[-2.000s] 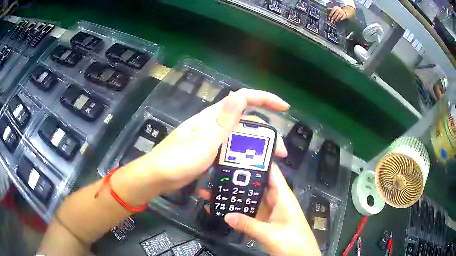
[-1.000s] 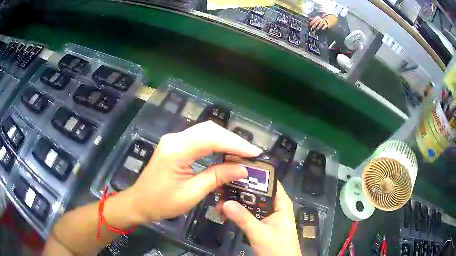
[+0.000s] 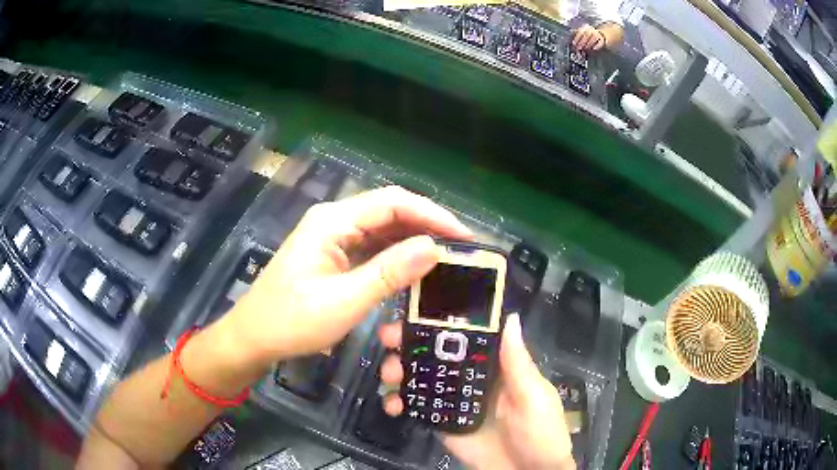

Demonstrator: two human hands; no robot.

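Note:
A black bar phone [image 3: 453,341] faces up with its keypad and round navigation key showing. Its gold-rimmed screen is mostly dark, with a small light mark at the lower edge. My right hand [image 3: 523,413] holds the phone from below and the right, with fingertips showing at its left side. My left hand [image 3: 321,275] is at the phone's upper left, its thumb on the top corner beside the screen. Behind and below the hands lies a clear blister tray [image 3: 601,367] with phones in its pockets, partly hidden by my hands.
More phone trays [image 3: 174,262] stand at the left. A green conveyor belt [image 3: 367,101] runs behind. At the right are a small fan [image 3: 712,332], a pale ring [image 3: 653,363], and a red pen [image 3: 642,436]. Batteries [image 3: 275,462] lie at the bottom edge. Another person's hand [image 3: 589,39] shows at the top.
The phone is now tilted face-up with its whole keypad visible. Its screen has gone from purple-blue to mostly dark. My left thumb has moved off the screen to the top corner.

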